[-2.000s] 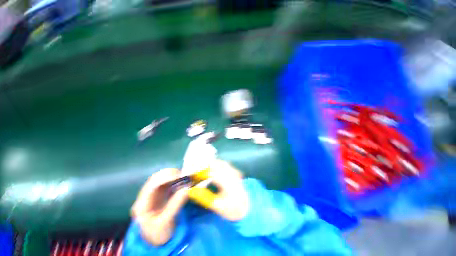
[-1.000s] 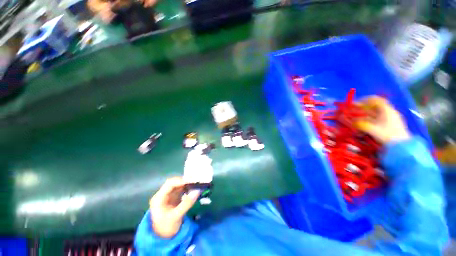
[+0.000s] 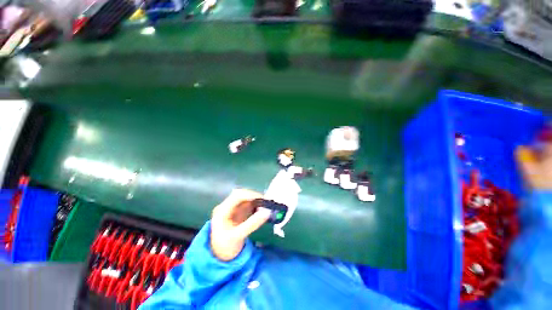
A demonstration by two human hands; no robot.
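My left hand (image 3: 233, 223) pinches a small black unit (image 3: 272, 210) with a green spot on its face, above the bench. A crumpled white wipe (image 3: 283, 192) lies just beyond it. My right hand (image 3: 537, 166), with yellow on its fingers, is blurred and cut off by the right edge. It is over the large blue bin (image 3: 428, 200), with a red part (image 3: 546, 134) at its fingertips. The bin holds a pile of red strap-like parts (image 3: 484, 236).
A squat bottle (image 3: 343, 141) stands beyond several black-and-white modules (image 3: 346, 178). Another module (image 3: 241, 144) and a small gold-and-white piece (image 3: 286, 157) lie farther left. A black tray of red pieces (image 3: 130, 260), a green bin (image 3: 75, 233) and a small blue bin (image 3: 39, 227) are at left.
Two seconds ago both hands were together at the unit. My right hand then reached into the red parts and is now farther right and higher. The view has turned left.
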